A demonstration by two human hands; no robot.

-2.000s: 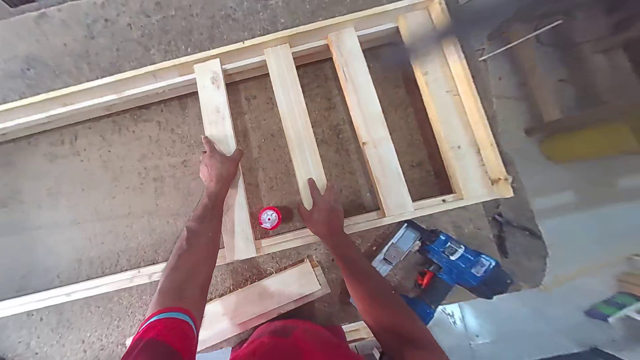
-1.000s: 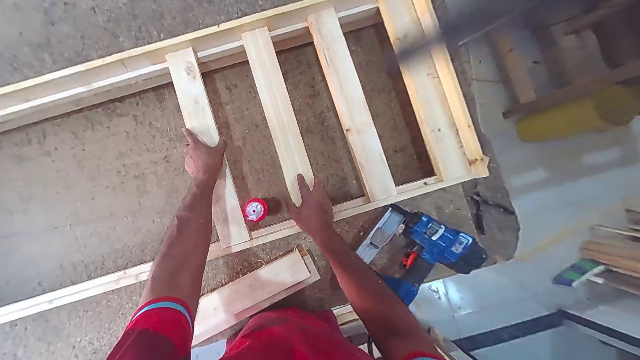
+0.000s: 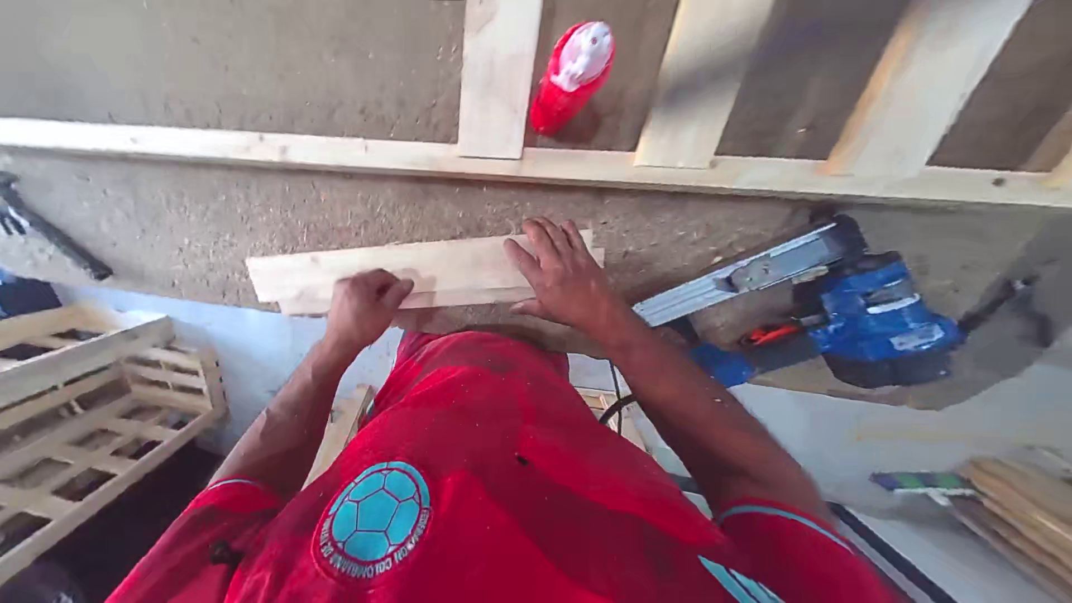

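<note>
Two short wooden boards [image 3: 452, 261], one partly over the other, lie at the near edge of the worktable. My left hand [image 3: 365, 303] is at their near side toward the left, fingers curled; whether it grips them is unclear. My right hand [image 3: 563, 272] rests over their right end with its fingers spread. Beyond them lies a wooden frame [image 3: 335, 152] with flat slats [image 3: 501, 84] across it. A red bottle with a white top [image 3: 572, 79] stands between two slats. The blue pneumatic nail gun [image 3: 879, 314] lies on its side to the right of my right hand.
A black-handled tool, perhaps a hammer [image 3: 54, 234], lies at the table's left. Slatted wooden frames [image 3: 109, 402] stand on the floor at lower left. Stacked boards [image 3: 1017, 511] and a green and blue object [image 3: 921, 481] are at lower right. A dark hose hangs near my right forearm.
Both hands have left the slats of the frame and come down to the short boards near my body. The view has tilted down strongly toward my shirt.
</note>
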